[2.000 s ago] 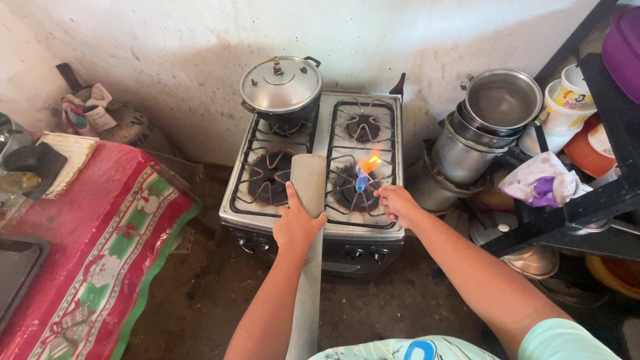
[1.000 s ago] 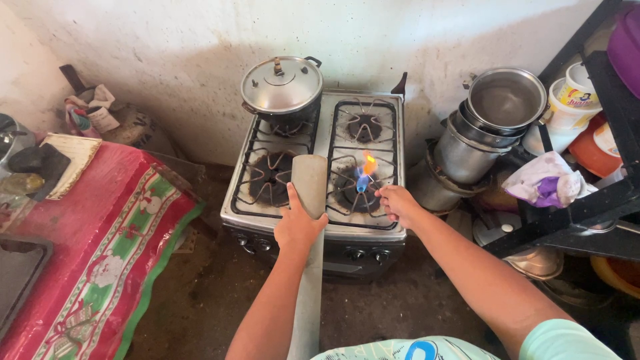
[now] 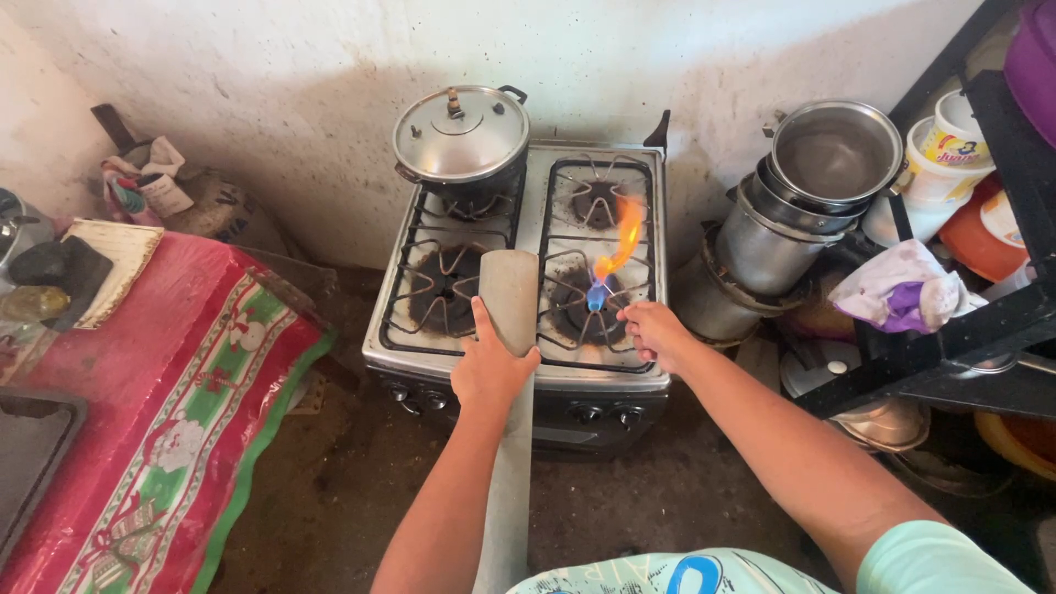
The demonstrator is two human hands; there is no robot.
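My left hand (image 3: 492, 363) grips a long grey pipe (image 3: 508, 309), whose upper end lies over the front edge of the gas stove (image 3: 521, 375). Pinched in my right hand (image 3: 656, 334) is a thin metal rod (image 3: 614, 294), its far end in a blue and orange flame (image 3: 619, 252) over the front right burner (image 3: 587, 305). The exact source of the flame is unclear. A lidded metal pot (image 3: 462, 136) stands on the back left burner. The pipe's lower end runs down out of view, beside my left forearm.
On the left stands a table with a red Christmas tablecloth (image 3: 157, 330) and a dark tray (image 3: 33, 462). Stacked metal pots (image 3: 771, 239) are close to the stove's right side, near a black shelf frame (image 3: 932, 355) with a cloth (image 3: 903, 289). Behind is a stained wall (image 3: 330, 74).
The orange part of the flame has grown taller and leans toward the back right. Both hands and the pipe have stayed about where they were.
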